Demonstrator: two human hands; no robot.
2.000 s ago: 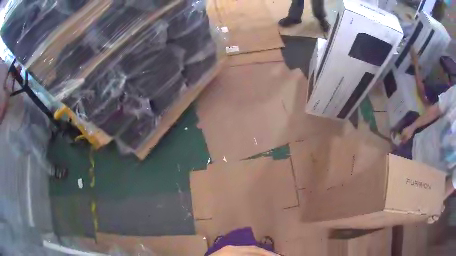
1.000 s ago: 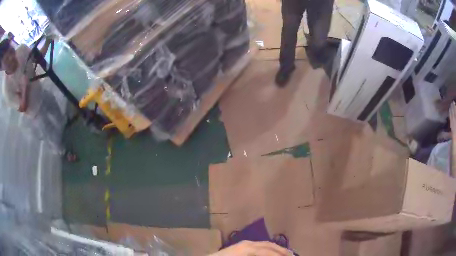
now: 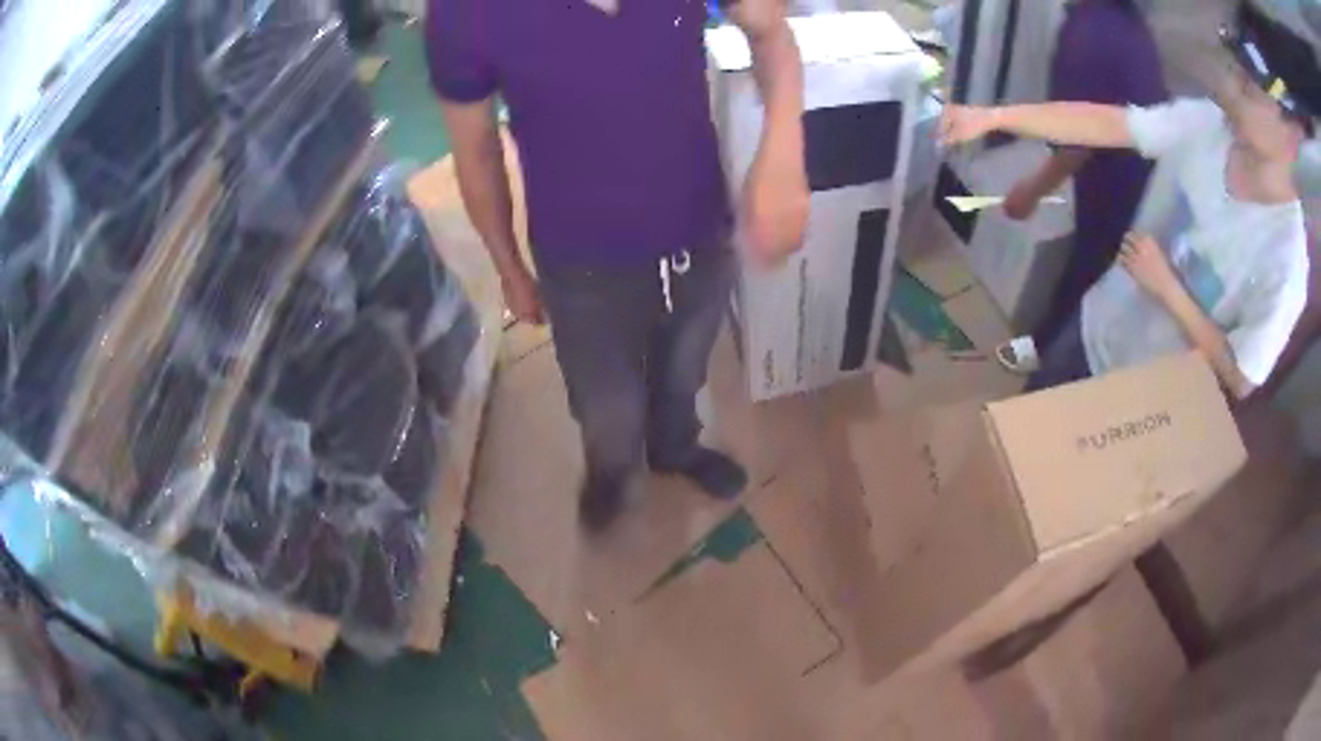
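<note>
The brown outer carton (image 3: 1116,449) with FURRION in dark print stands at the lower right, nearest in front of me. Its long side runs down to the left over the cardboard floor sheets (image 3: 681,651). A white inner retail box (image 3: 823,217) with black printed shapes stands upright at the upper middle, partly behind a person's arm. Neither of my hands is in the picture.
A person in a purple shirt (image 3: 616,130) stands facing me at the centre. A person in a white shirt (image 3: 1217,203) and another in purple (image 3: 1108,73) are at the upper right. A film-wrapped pallet load (image 3: 290,333) with yellow pallet-truck forks (image 3: 239,637) fills the left.
The view has tilted up and turned. The person in dark trousers has come closer and shows to the head. The bare hand or arm patch at the bottom edge has left the picture.
</note>
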